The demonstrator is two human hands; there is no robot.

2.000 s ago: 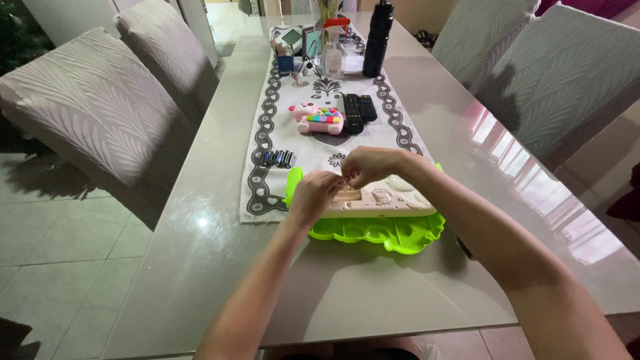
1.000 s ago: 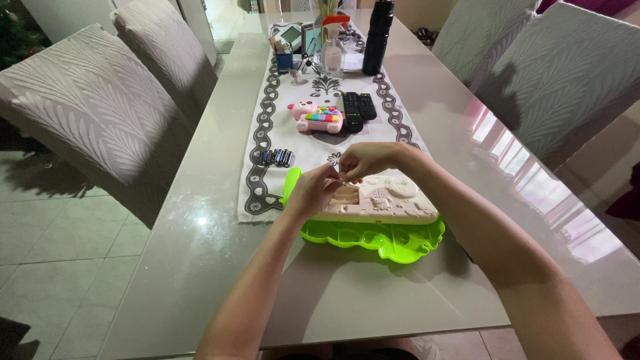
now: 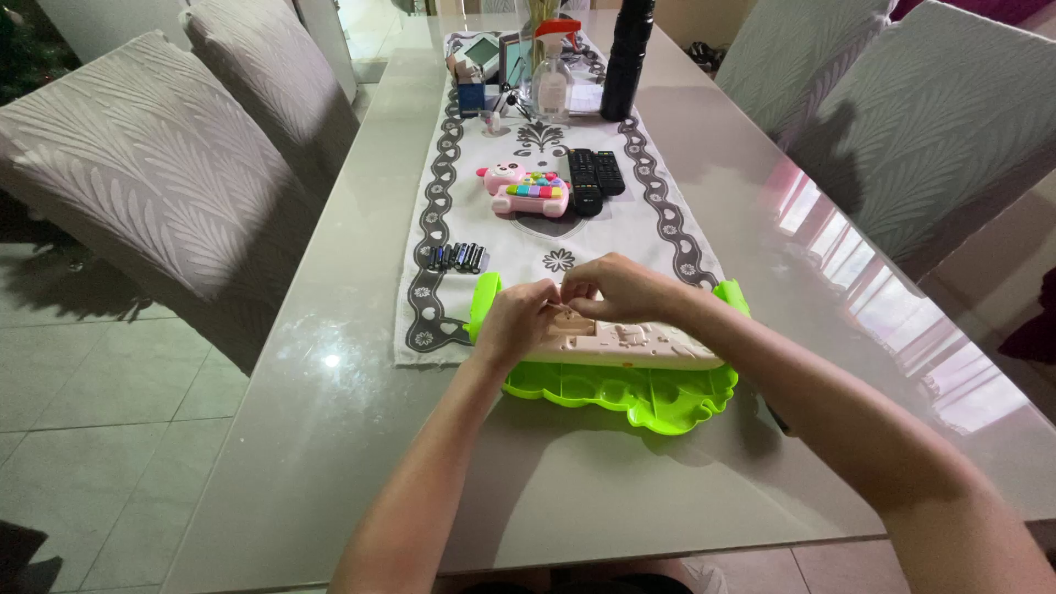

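Observation:
A plastic toy lies underside up on the near end of the table, with a cream back panel (image 3: 652,351) and a bright green scalloped body (image 3: 615,392). My left hand (image 3: 524,318) rests over the panel's left part, thumb and fingers pinched together. My right hand (image 3: 615,289) meets it fingertip to fingertip from the right, fingers curled. Something small and pale shows between the fingertips; what it is cannot be made out. Below them a recess (image 3: 573,323) shows in the panel. Several small batteries (image 3: 458,257) lie in a row on the cloth, to the left beyond my left hand.
A patterned table runner (image 3: 528,235) bears a pink animal-shaped toy with coloured keys (image 3: 528,191) and two black remote controls (image 3: 586,183). Farther back stand a spray bottle with a red head (image 3: 553,82), a black bottle (image 3: 627,62) and a blue box (image 3: 471,97). Upholstered chairs flank the table.
Both hands stay together over the cream panel, with only slight shifts of the fingers. The right hand has come down a little from its more raised pose of two seconds ago.

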